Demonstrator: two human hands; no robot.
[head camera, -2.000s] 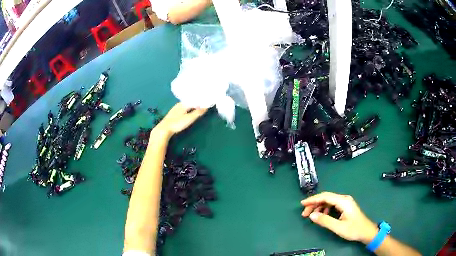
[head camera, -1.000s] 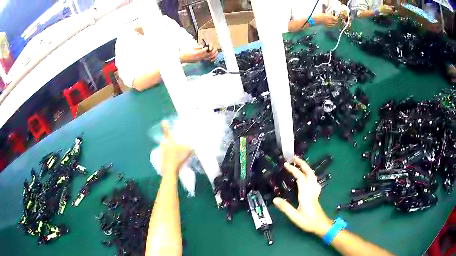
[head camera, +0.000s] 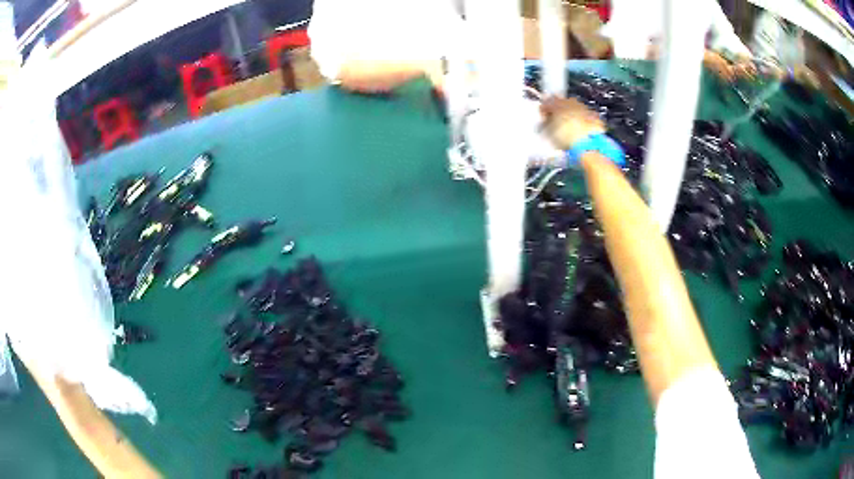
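A crumpled clear-white plastic bag (head camera: 61, 243) fills the left edge, raised over the bench. My left forearm runs up behind its lower part; my left hand is hidden or cut off. My right hand (head camera: 566, 122), blurred, with a blue wristband, reaches far forward between the white uprights, beside a white object and thin white cables (head camera: 536, 178). Its fingertips are unclear, so I cannot tell whether it grips anything. Below my right forearm lies a heap of slim black units (head camera: 562, 271), with one paler-faced unit (head camera: 571, 384) pointing towards me.
Small black fittings (head camera: 314, 360) lie piled left of centre. Yellow-green-marked units (head camera: 154, 224) lie far left. More black units (head camera: 805, 346) lie right. White uprights (head camera: 506, 187) (head camera: 672, 112) stand on the green bench (head camera: 375, 206). People's arms and red stools (head camera: 114, 122) are beyond.
The plastic bag has moved from beside the uprights to the far left, along with my left arm. My right hand has moved forward from the near units to the cables. The view has shifted.
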